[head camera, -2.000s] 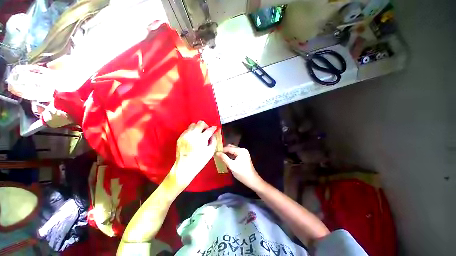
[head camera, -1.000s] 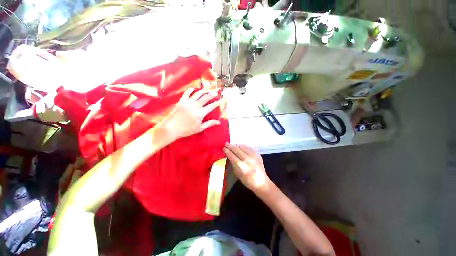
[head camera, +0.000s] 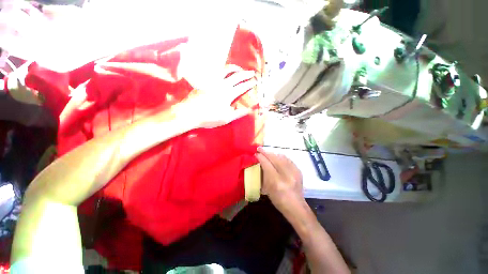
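A large red fabric piece (head camera: 176, 182) covers the table left of the sewing machine and hangs over its front edge. My left hand (head camera: 225, 99) lies flat on the fabric, fingers spread, overexposed by glare. My right hand (head camera: 281, 176) pinches the fabric's right edge near the table front. A yellow-gold strip (head camera: 252, 183) hangs at that edge beside my right fingers. The cream-white sewing machine (head camera: 385, 88) stands at the upper right. Its needle area is just right of the fabric edge; glare and parts hide the needle itself.
Small snips (head camera: 317, 158) lie on the white table (head camera: 342, 187) right of my right hand. Scissors with black loop handles (head camera: 378, 181) lie further right. A dark tray with small items (head camera: 420, 179) is at the table's right end. Glare washes out the upper left.
The view has shifted and come closer to the machine. My left hand remains spread on the fabric. My right hand stays at the edge, and less of the gold strip hangs below it.
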